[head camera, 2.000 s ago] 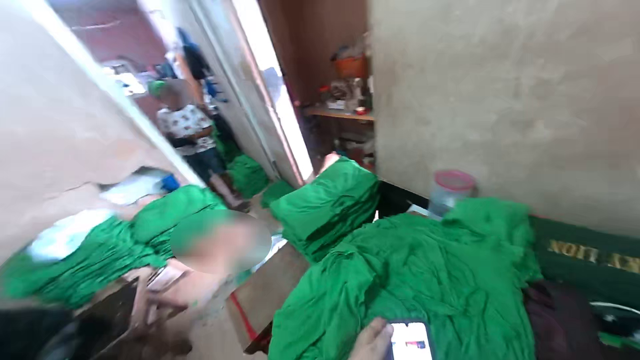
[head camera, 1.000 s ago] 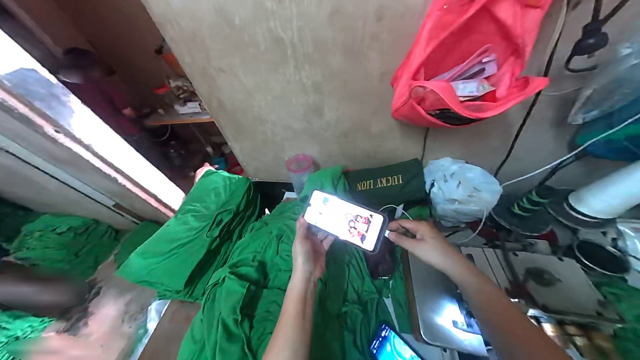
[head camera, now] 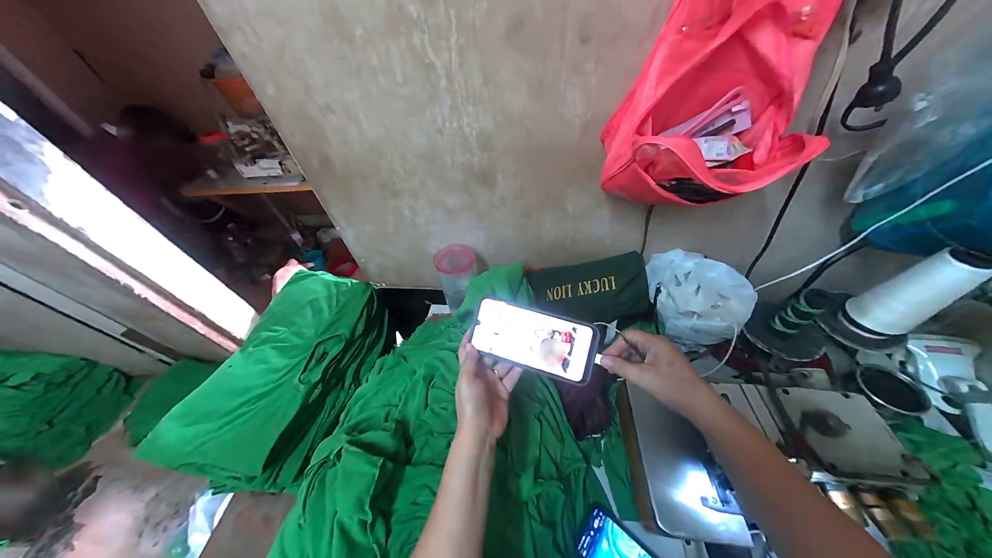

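My left hand (head camera: pixel 484 391) holds a smartphone (head camera: pixel 533 339) with a lit screen, tilted on its side above a heap of green cloth (head camera: pixel 411 411). At the phone's right end, my right hand (head camera: pixel 655 368) pinches the plug of a white charging cable (head camera: pixel 728 349); whether the plug is fully seated cannot be told. A second smartphone (head camera: pixel 611 535), its screen lit blue, lies at the bottom edge beside the metal plate of a sewing machine table (head camera: pixel 674 465). Folded green cloth (head camera: pixel 263 380) is stacked to the left.
A red fabric bag (head camera: pixel 713 101) hangs on the wall. Below it are a dark green pouch (head camera: pixel 593 287), a white plastic bag (head camera: pixel 701 298) and a pink-rimmed container (head camera: pixel 455 271). A white thread cone (head camera: pixel 914 294) stands right. A person (head camera: pixel 147 155) is beyond the doorway.
The view has swung right since the earliest frame, where a hand held the phone low over the cloth. Both hands were at the phone one second ago and remain there.
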